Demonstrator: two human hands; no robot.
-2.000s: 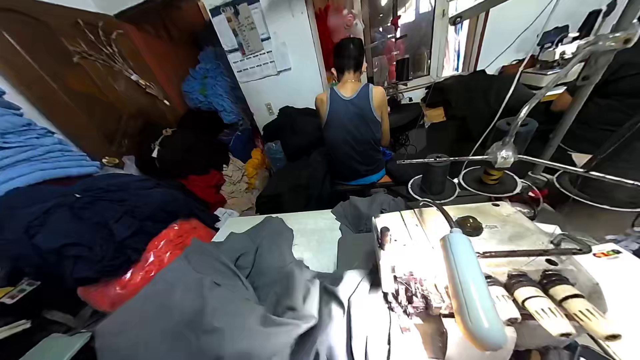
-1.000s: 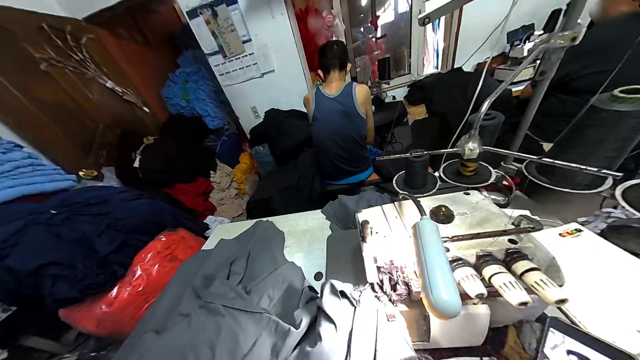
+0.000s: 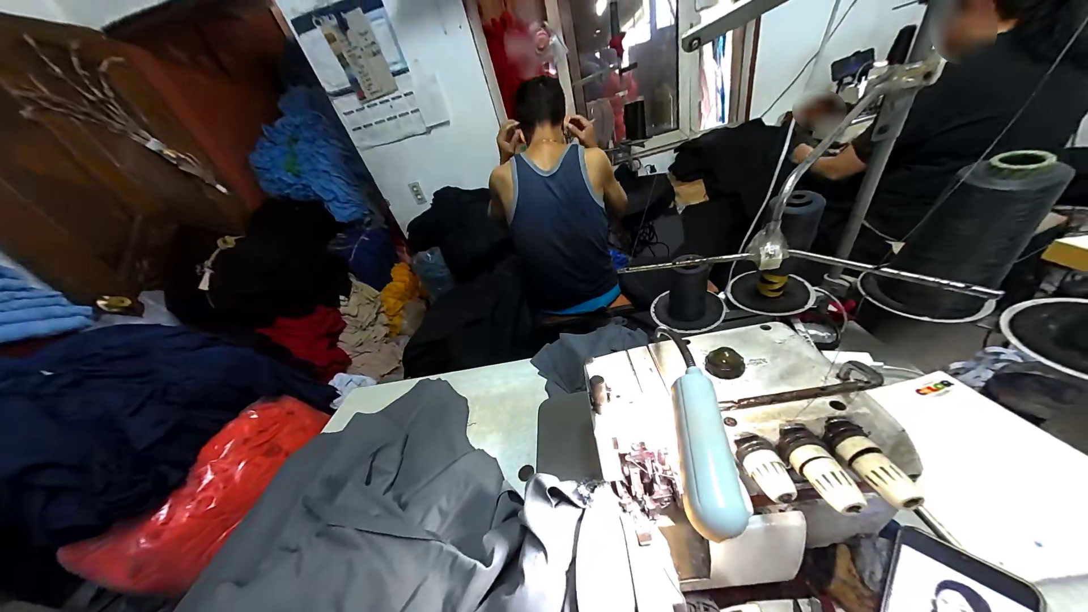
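Neither of my hands shows in the head view. Dark grey fabric [image 3: 382,510] lies bunched over the near left part of the pale work table [image 3: 501,399]. Its right folds reach the needle area of an overlock sewing machine [image 3: 765,365], where strong light falls on them. A light blue lamp housing [image 3: 710,459] stands over the machine's front. Several cream tension knobs [image 3: 820,476] line the machine's right side. At the bottom right edge a phone [image 3: 960,578] with a lit screen is partly cut off.
A red plastic bag [image 3: 212,493] and navy fabric [image 3: 127,408] are heaped at the left. Beyond the table a person in a tank top [image 3: 557,221] sits facing away. Another person [image 3: 960,127] is at the upper right. Thread cones [image 3: 969,229] and a metal thread stand [image 3: 892,276] rise behind the machine.
The seated person's hands have come up beside the head. The view has shifted, bringing the phone and the large thread cone in at the right.
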